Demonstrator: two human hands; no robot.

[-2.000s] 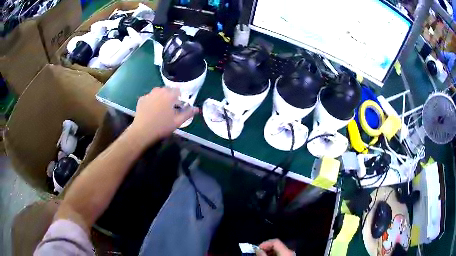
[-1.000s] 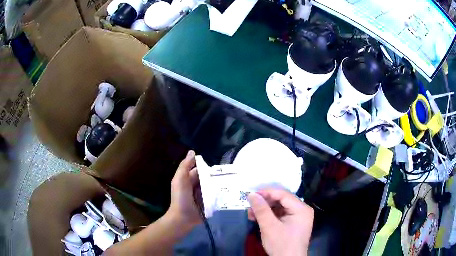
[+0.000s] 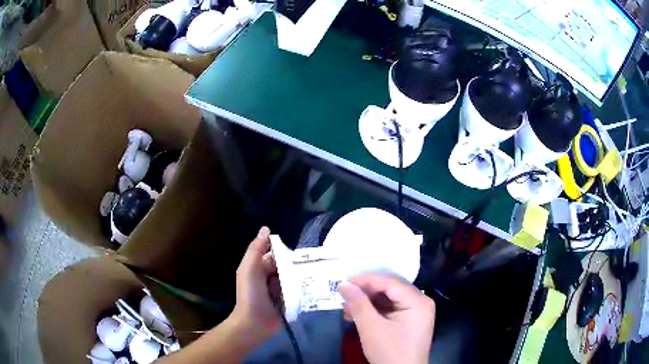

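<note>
A white security camera (image 3: 370,245) is held over the lap, its round part at the right and its flat base at the left. My left hand (image 3: 260,284) grips the base. A black cable hangs from the camera beside this hand. My right hand (image 3: 388,313) has its fingertips at a printed label (image 3: 320,290) on the white body. Whether these fingers hold a small piece is hidden. Three more cameras with black ball heads (image 3: 427,78) stand in a row on the green bench (image 3: 306,106).
Cardboard bins (image 3: 92,128) with cameras stand at the left. A monitor (image 3: 548,35) is behind the row. Tape rolls (image 3: 589,149), a white power strip with cords, and a mouse (image 3: 590,300) on a round pad lie at the right. A yellow block (image 3: 530,226) sits at the bench corner.
One camera has left the bench row and is now in my hands over the lap. Over the last second, both hands stay on it, while the view shifts slightly.
</note>
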